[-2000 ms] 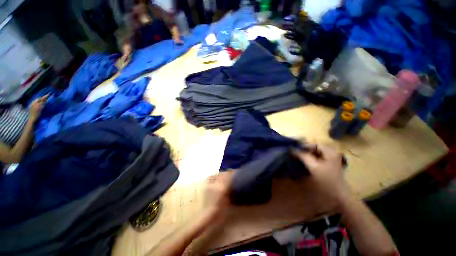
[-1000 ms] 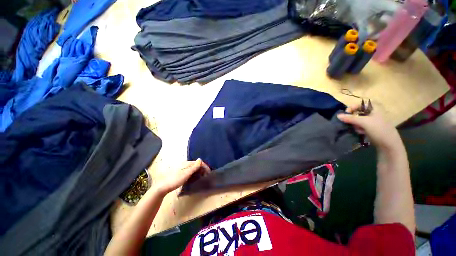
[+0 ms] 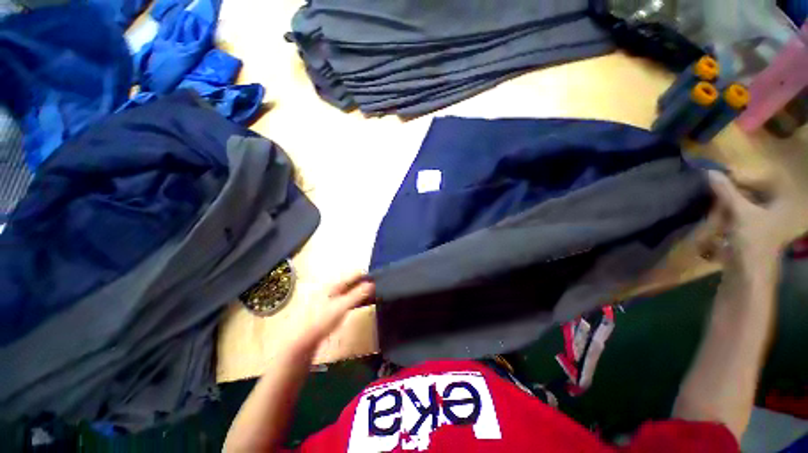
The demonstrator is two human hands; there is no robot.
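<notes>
A grey garment with a navy part and a small white label lies spread at the table's front edge, its lower grey part hanging towards me. My left hand is at the garment's left corner, fingertips on its edge. My right hand is blurred and holds the garment's right end. A small dark metal thing shows at the right fingers, too blurred to name. A round dish of gold-coloured bits stands beside the left pile.
A loose navy and grey garment pile lies on the left, a layered grey pile at the far side. Bright blue garments lie far left. Three thread cones and a pink cylinder stand right on the pale table.
The grey part has opened out and now hangs lower towards me; earlier it was a narrower folded strip. The view has shifted, so the table things appear further right.
</notes>
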